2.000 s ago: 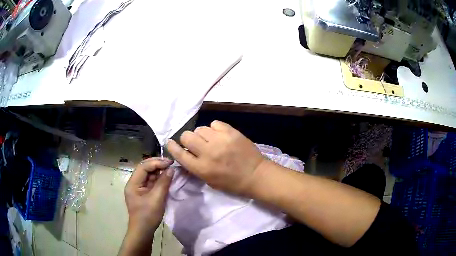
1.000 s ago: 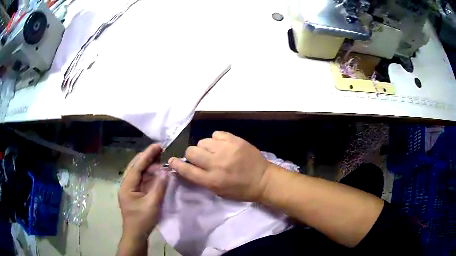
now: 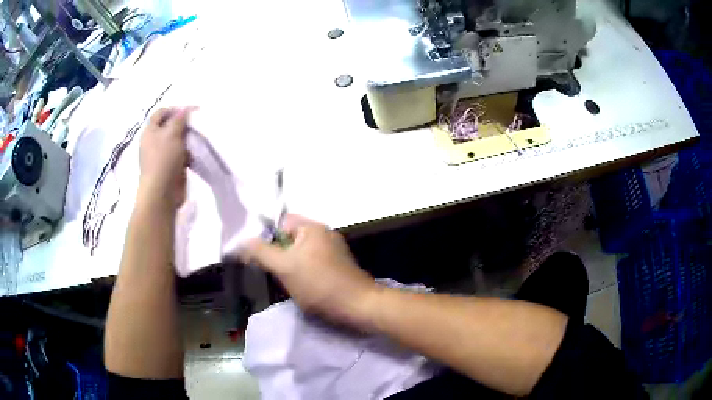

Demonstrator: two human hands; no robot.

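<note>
My left hand (image 3: 165,152) is raised over the left part of the table and grips the upper end of a pale pink fabric piece (image 3: 209,211), which hangs down from it. My right hand (image 3: 308,262) is at the table's front edge, closed around thread snips (image 3: 277,228) whose blurred blades point up. The lower corner of the fabric piece meets the right fingers; whether they pinch it is unclear. More pale pink fabric (image 3: 312,351) lies bunched on my lap, below the right forearm.
The overlock machine (image 3: 492,55) stands at the back right, with pink thread trimmings (image 3: 464,123) by its yellow plate (image 3: 500,151). A stack of cut panels (image 3: 105,187) lies at the left, beside a second sewing machine (image 3: 39,176). Blue baskets (image 3: 663,289) stand on the floor at right.
My left hand has moved up and left over the table, lifting the fabric piece. My right hand has stayed low, and the snips now show. The view has shifted, with the overlock machine further left.
</note>
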